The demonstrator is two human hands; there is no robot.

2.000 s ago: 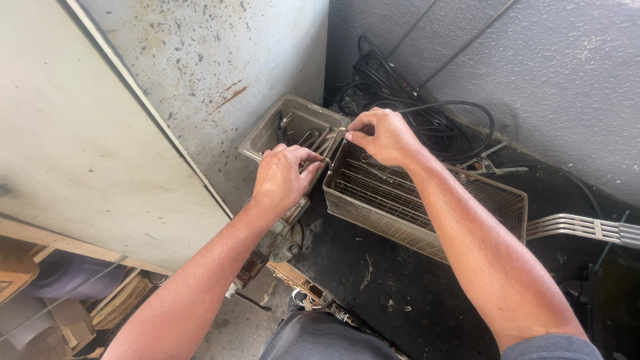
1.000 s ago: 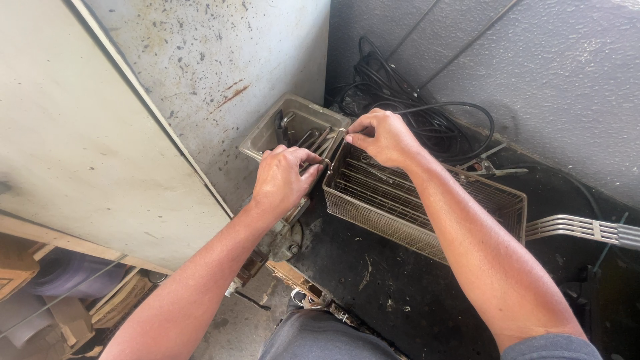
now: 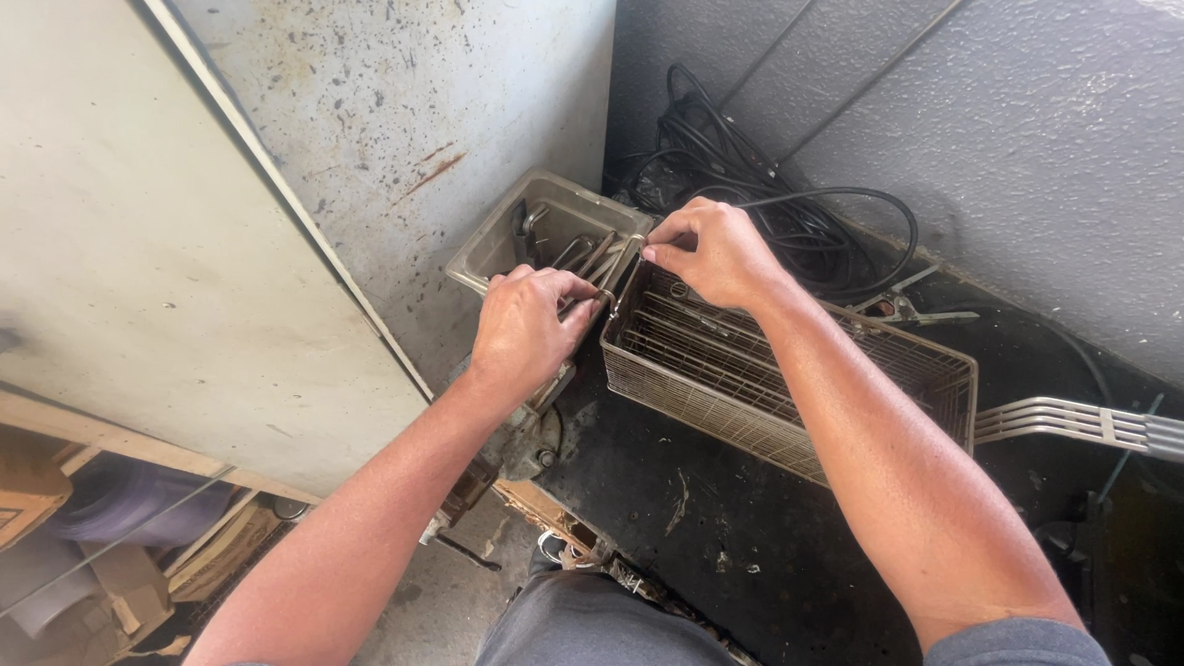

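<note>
A rectangular wire fry basket (image 3: pixel 712 416) lies on the black bench, its metal handle (image 3: pixel 1064 423) pointing right. At its left end, my left hand (image 3: pixel 532 319) pinches one small wire hook (image 3: pixel 608 296) between thumb and fingers. My right hand (image 3: pixel 708 245) pinches at the far corner of the same end, by another small hook (image 3: pixel 638 239); its fingertips partly hide the contact. Beyond my left hand stands a plastic bin (image 3: pixel 481 250) holding metal tools, among them hex keys or bent rods; its near side is partly hidden by my left hand.
Coiled black cable (image 3: pixel 731 166) lies behind the basket against the grey wall. A metal clamp (image 3: pixel 902 305) rests beyond the basket. A bench vise (image 3: pixel 536 449) is at the bench's left edge. A spotted pale panel (image 3: pixel 416 102) rises at the left, with cardboard (image 3: pixel 28 490) below.
</note>
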